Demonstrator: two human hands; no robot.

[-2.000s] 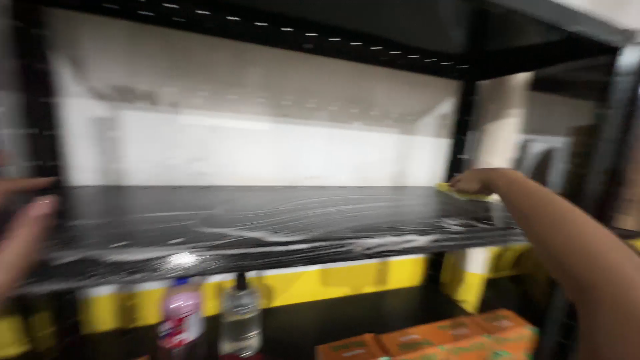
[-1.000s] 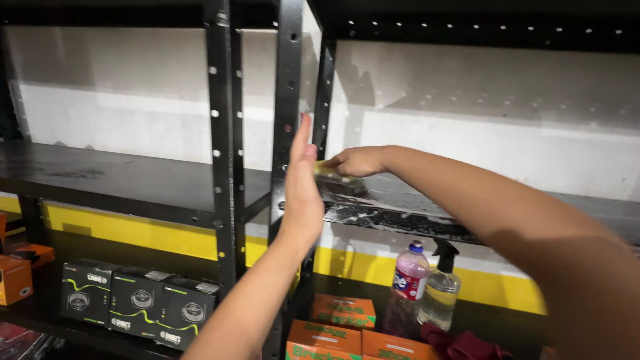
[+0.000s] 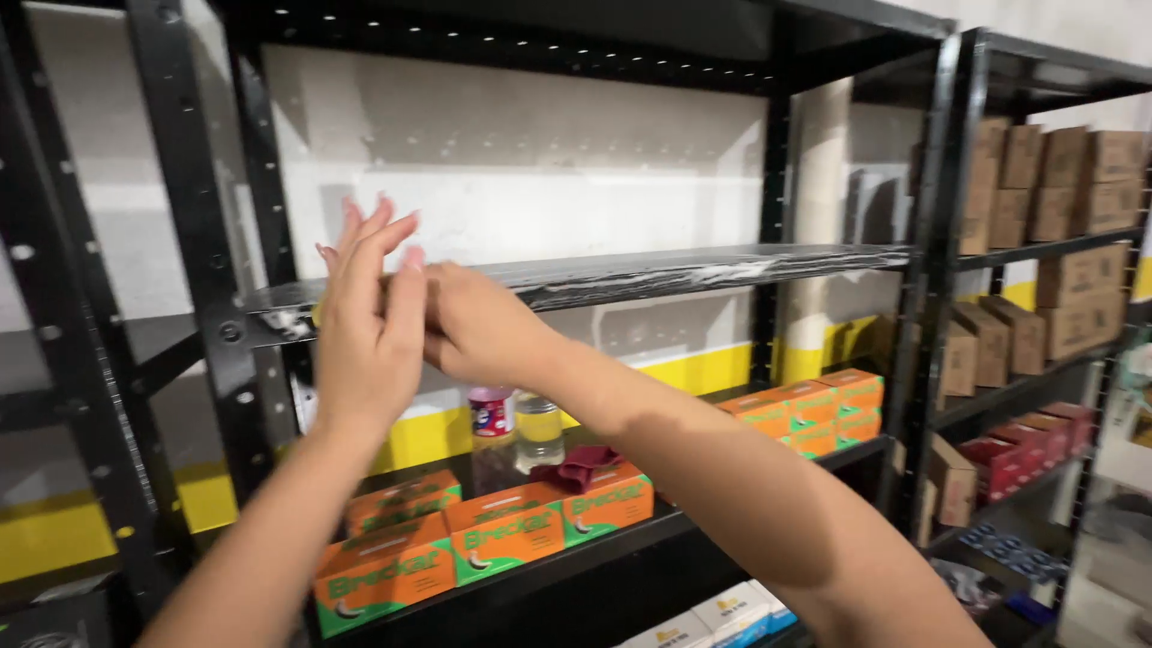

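My left hand (image 3: 369, 315) is raised with its fingers apart, holding nothing, in front of the left end of a black metal shelf (image 3: 621, 270) streaked with white suds. Just right of it and partly behind it is my right hand (image 3: 477, 319), its fingers curled and mostly hidden. A small edge of a yellow sponge or cloth (image 3: 317, 313) shows beyond my left hand, by the sudsy shelf corner. On the shelf below stand a bottle of pink liquid (image 3: 491, 416) and a clear bottle (image 3: 538, 432), with a dark red cloth (image 3: 580, 468) lying on orange boxes (image 3: 508, 540).
A perforated black upright (image 3: 202, 225) stands close to the left of my hands. More orange boxes (image 3: 810, 409) sit at the lower right. The neighbouring rack on the right holds cardboard boxes (image 3: 1089, 288) and red boxes (image 3: 1035, 450). White boxes (image 3: 729, 612) are on a lower level.
Two seconds ago my right hand was at the shelf's far right end with the yellow piece; one second ago it was at the left end. The view has swung left, then back right.
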